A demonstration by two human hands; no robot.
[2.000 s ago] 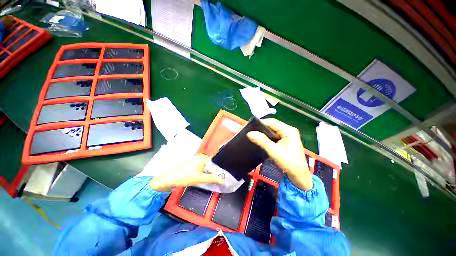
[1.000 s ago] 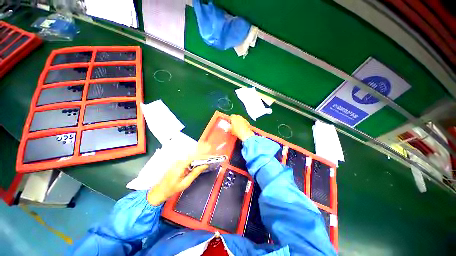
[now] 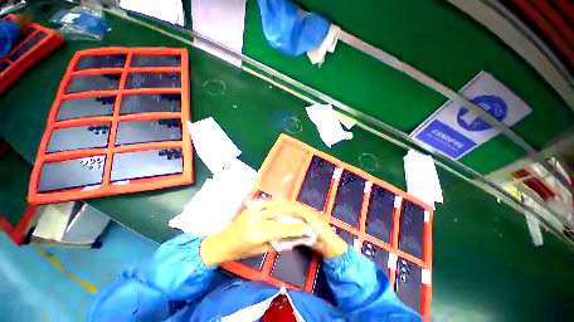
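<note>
My left hand (image 3: pixel 239 238) and my right hand (image 3: pixel 315 227) are together over the left part of the working red tray (image 3: pixel 430 245). They close around a folded-looking white sheet (image 3: pixel 294 234); my fingers hide most of it, and I cannot tell whether a panel is inside. The tray's far-left pocket is empty, with a small white label. Dark panels (image 3: pixel 348 198) lie in the other visible pockets. My hands and sleeves cover part of the near row.
A second red tray (image 3: pixel 187 148) with dark panels lies at left. Loose white sheets (image 3: pixel 217 198) lie between the trays. A crumpled white piece (image 3: pixel 327 124) and another white paper (image 3: pixel 422 177) lie behind the working tray. Another red tray (image 3: pixel 47 50) is at far left.
The dark panel held up two seconds ago no longer shows. My right hand has come back from the tray's far-left corner and joined my left hand around the white sheet.
</note>
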